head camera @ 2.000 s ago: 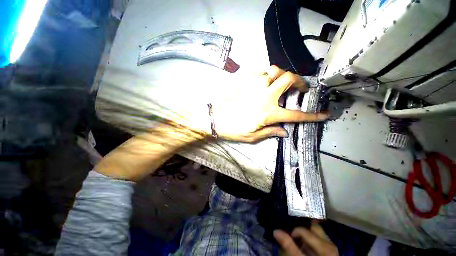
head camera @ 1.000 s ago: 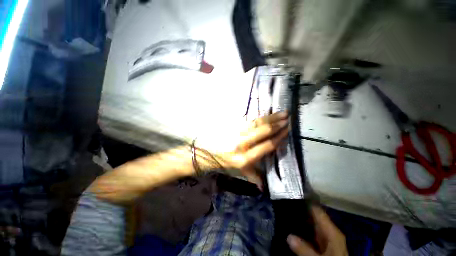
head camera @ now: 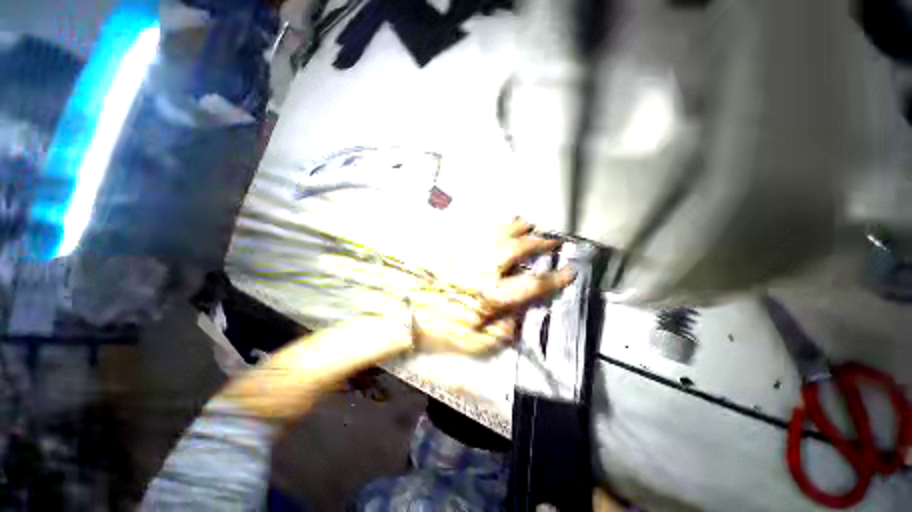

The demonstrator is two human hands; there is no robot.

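A silver slotted template (head camera: 566, 345) lies on a long black fabric piece (head camera: 550, 455) at the sewing machine (head camera: 700, 150), whose blurred head hides the needle area. The black fabric runs down past the table's front edge. My left hand (head camera: 490, 305) lies flat on the template and its left side, fingers spread. My right hand (head camera: 603, 500) is almost wholly cut off by the bottom edge, beside the black fabric; only a fingertip or two show, and its grip cannot be told. A second slotted template (head camera: 375, 172) with a red tab lies on the white table (head camera: 300, 240), washed out by light.
Red-handled scissors (head camera: 850, 440) lie right of the work. A ribbed pale knob (head camera: 676, 340) stands below the machine head. Black cut pieces (head camera: 410, 30) lie at the table's far side. A glowing blue lamp (head camera: 95, 140) is at the upper left.
The view has tilted up, bringing the black cut pieces into sight. The template has moved further in under the machine head, my left hand still on it. My right hand has dropped mostly out of the picture.
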